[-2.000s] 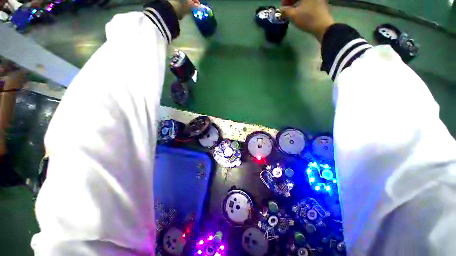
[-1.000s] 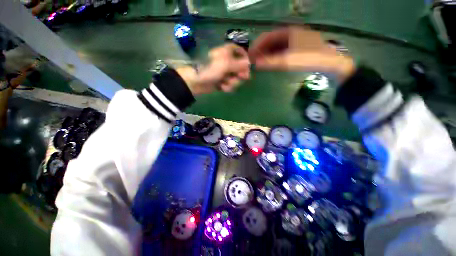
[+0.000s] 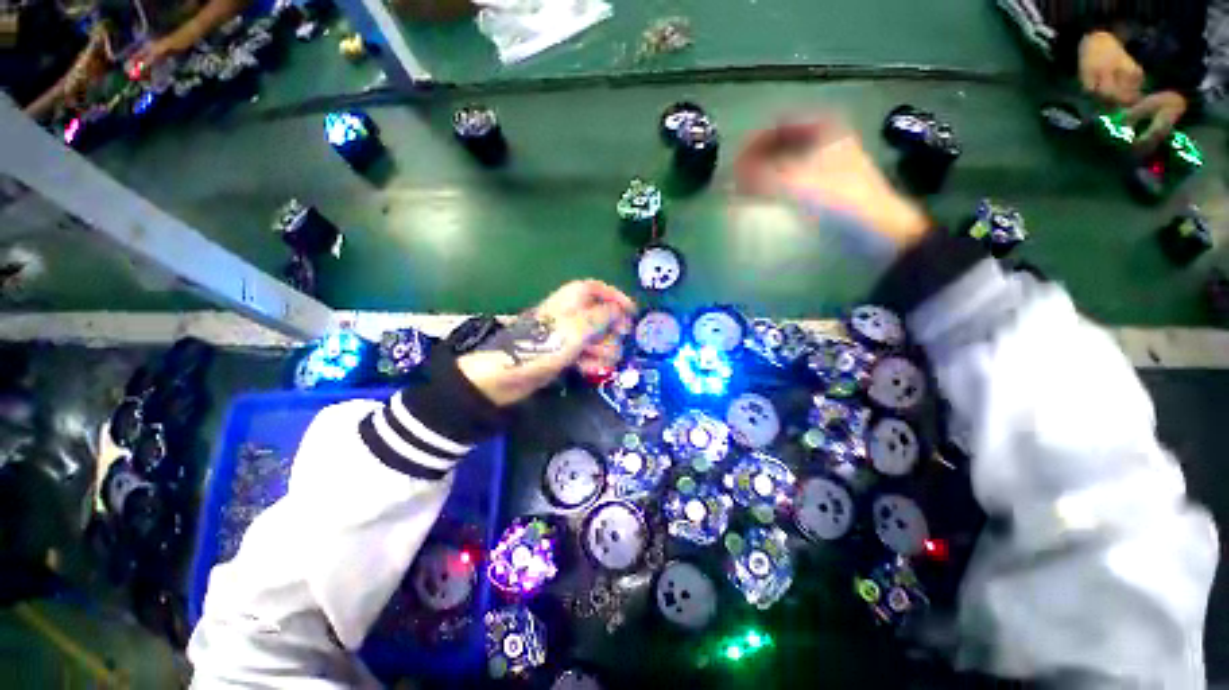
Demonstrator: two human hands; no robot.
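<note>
My left hand [image 3: 593, 328] is over the pale belt edge, fingers curled, close to a pale disc [image 3: 658, 332] and a circuit board; whether it holds something is unclear. My right hand [image 3: 815, 162] is blurred above the green belt, fingers curled; its fingertips' content cannot be told. Several circuit boards [image 3: 697, 511] and pale round bases [image 3: 616, 535] lie on the dark table, some glowing blue, pink, red or green. A light unit [image 3: 642, 204] stands on the belt with a pale disc [image 3: 659, 267] beside it.
A blue tray [image 3: 216, 539] with small metal parts [image 3: 256, 479] is at left, partly under my left sleeve. Black round housings [image 3: 135, 431] are piled beyond it. More units [image 3: 353, 135] stand on the belt. A slanting post [image 3: 175, 216] crosses left. Other people's hands [image 3: 1112, 68] work at the upper corners.
The view has shifted, showing more belt. My left hand has come back from the belt to its near edge; my right hand is still over the belt, the hands now farther apart.
</note>
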